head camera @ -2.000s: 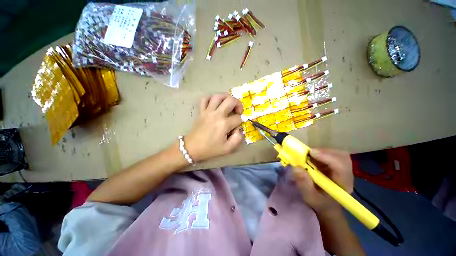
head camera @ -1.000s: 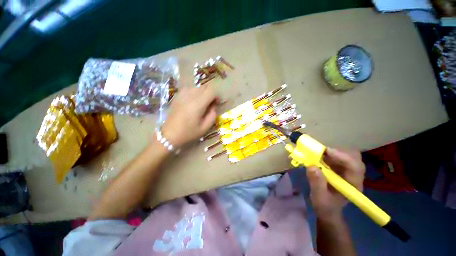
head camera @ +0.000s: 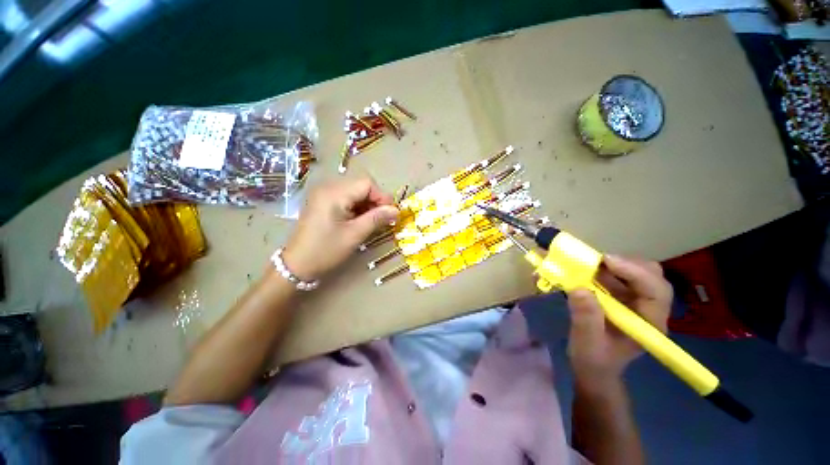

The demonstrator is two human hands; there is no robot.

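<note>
My left hand [head camera: 339, 225] is at the upper left corner of the amber board panel [head camera: 448, 238], thumb and finger pinched on a short connector lead [head camera: 401, 193], mostly hidden by the fingers. Leads with white plugs stick out from the panel's right edge and from its lower left edge. My right hand [head camera: 621, 313] holds the yellow soldering iron [head camera: 651, 338] like a pen. Its dark tip is over the upper right part of the panel; contact cannot be told.
Loose leads [head camera: 371, 129] lie above the panel. A clear bag of leads [head camera: 223, 154] and amber panel stack [head camera: 132, 241] are at left. A yellowish tin [head camera: 621, 116] stands at right. A green surface [head camera: 364, 45] runs behind the cardboard-covered bench [head camera: 692, 195].
My left hand left the panel's left edge, reached towards the loose leads, and is back at the panel's corner with a lead. Leads now show at the panel's left edge. The view has shifted.
</note>
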